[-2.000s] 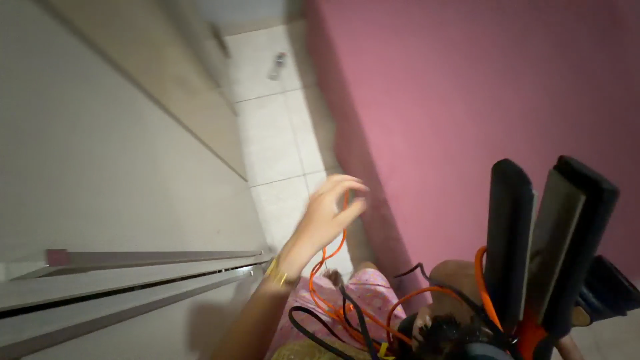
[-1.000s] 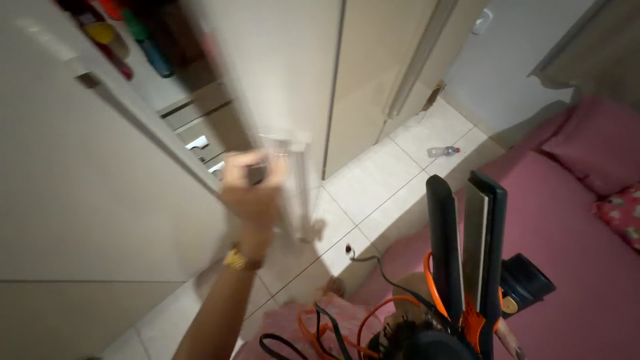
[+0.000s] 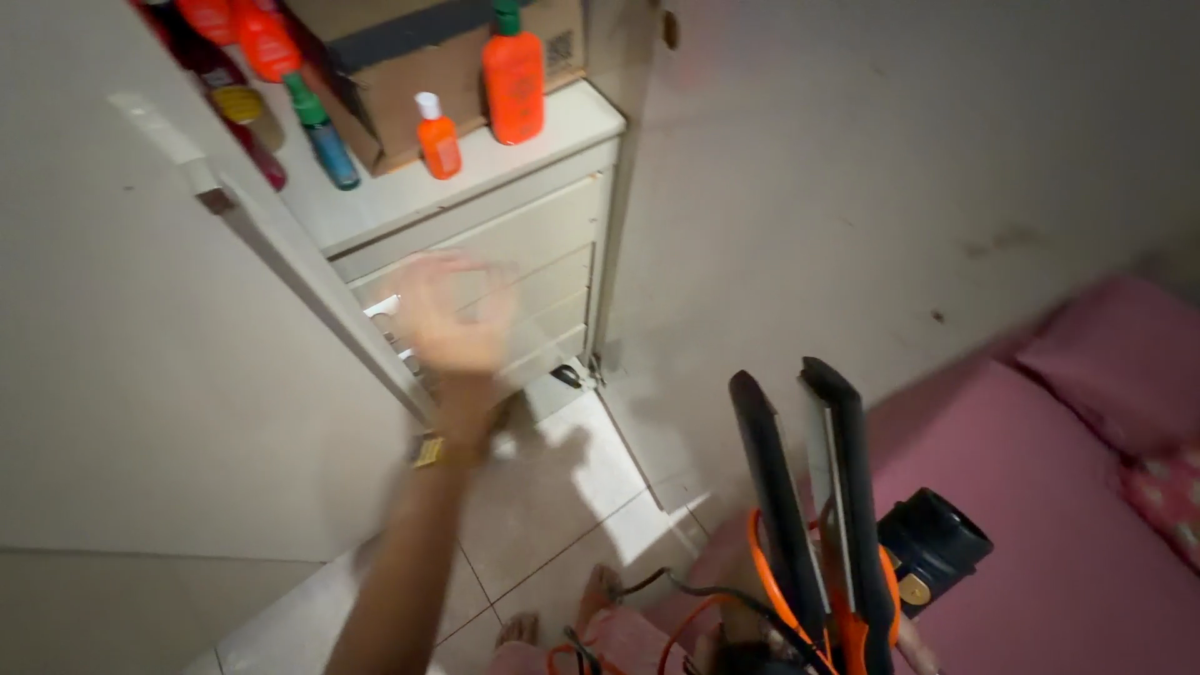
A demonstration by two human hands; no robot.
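Note:
My left hand, blurred by motion, is raised before the drawer fronts inside the wardrobe; no object shows in it, and its fingers look spread. A gold watch is on that wrist. At the lower right, my right hand is mostly hidden behind a black and orange hair straightener with its plates apart, which it holds. A black cylindrical appliance part, perhaps a hair dryer nozzle, juts out beside it. Orange and black cords hang below.
Orange bottles, a blue spray bottle and a cardboard box stand on the shelf above the drawers. A wardrobe door stands open at right, another panel is at left. A pink bed lies at right, tiled floor below.
The view has turned to the wardrobe. My left hand was over the floor, then at the door's edge; the door has swung open, showing the shelf and drawers. The straightener remains at the right.

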